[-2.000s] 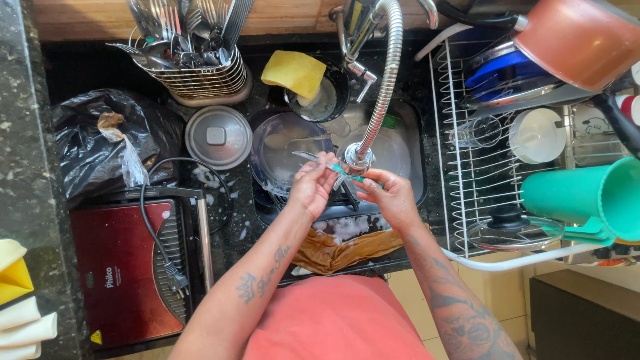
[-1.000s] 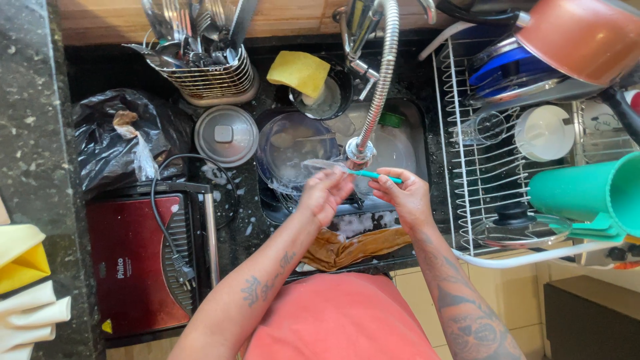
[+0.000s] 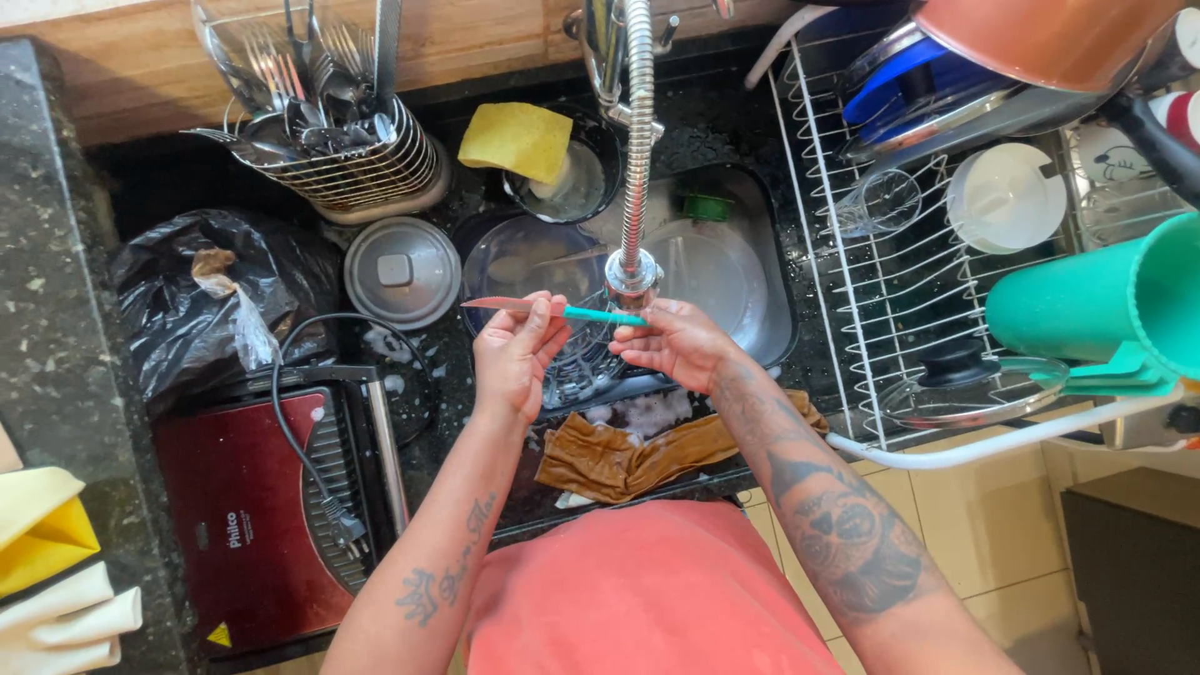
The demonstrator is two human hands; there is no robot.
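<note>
A table knife with a teal handle (image 3: 603,317) lies level between my hands, just below the spray head (image 3: 632,272) of the spring-necked faucet. My left hand (image 3: 516,356) pinches it where blade and handle meet, the serrated blade pointing left. The fingertips of my right hand (image 3: 675,339) grip the end of the handle. Beneath are the sink (image 3: 786,281), a clear round dish (image 3: 717,281) and a dark-rimmed plate (image 3: 525,253) in it. Whether water runs over the knife is not plain.
A wire cutlery basket (image 3: 361,178), a lidded container (image 3: 403,272) and a red Philco grill (image 3: 253,525) stand left. A yellow sponge (image 3: 517,141) rests on a dark pot behind the sink. A brown cloth (image 3: 628,459) lies at the front edge. The white dish rack (image 3: 848,309) is right.
The knife was tilted between my hands two seconds ago and now lies almost level. My left hand has shifted along it, from near the spray head to the left, with more of the handle showing.
</note>
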